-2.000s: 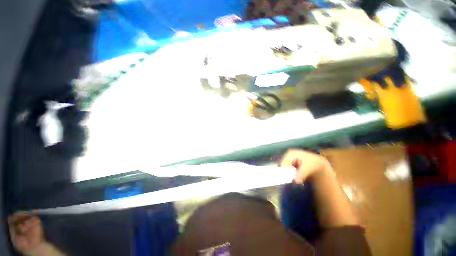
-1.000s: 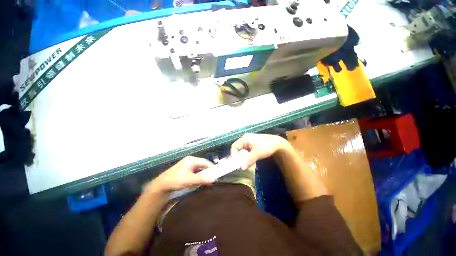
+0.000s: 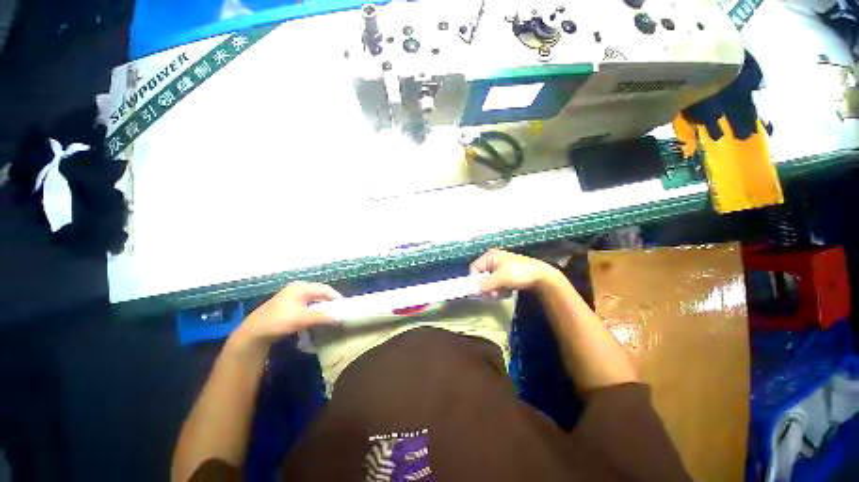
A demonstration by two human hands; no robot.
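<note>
A white strip (image 3: pixel 405 298) is stretched level between my two hands, just in front of the table's green edge and above my lap. My left hand (image 3: pixel 294 311) holds its left end. My right hand (image 3: pixel 509 273) pinches its right end. The strip looks folded into a short band. A small red patch shows at its lower edge near the middle; I cannot tell what it is.
The sewing machine (image 3: pixel 565 89) stands on the white table (image 3: pixel 235 207), with scissors (image 3: pixel 494 155) and a black pad (image 3: pixel 617 163) before it. A yellow-orange pouch (image 3: pixel 742 169) hangs right. A black bundle (image 3: pixel 89 202) is left, a brown board (image 3: pixel 673 358) and red stool (image 3: pixel 805 287) right.
Two seconds ago the strip was spread long between widely parted hands. One second ago the hands were close together over a short folded piece. Now they are further apart and the band is straight.
</note>
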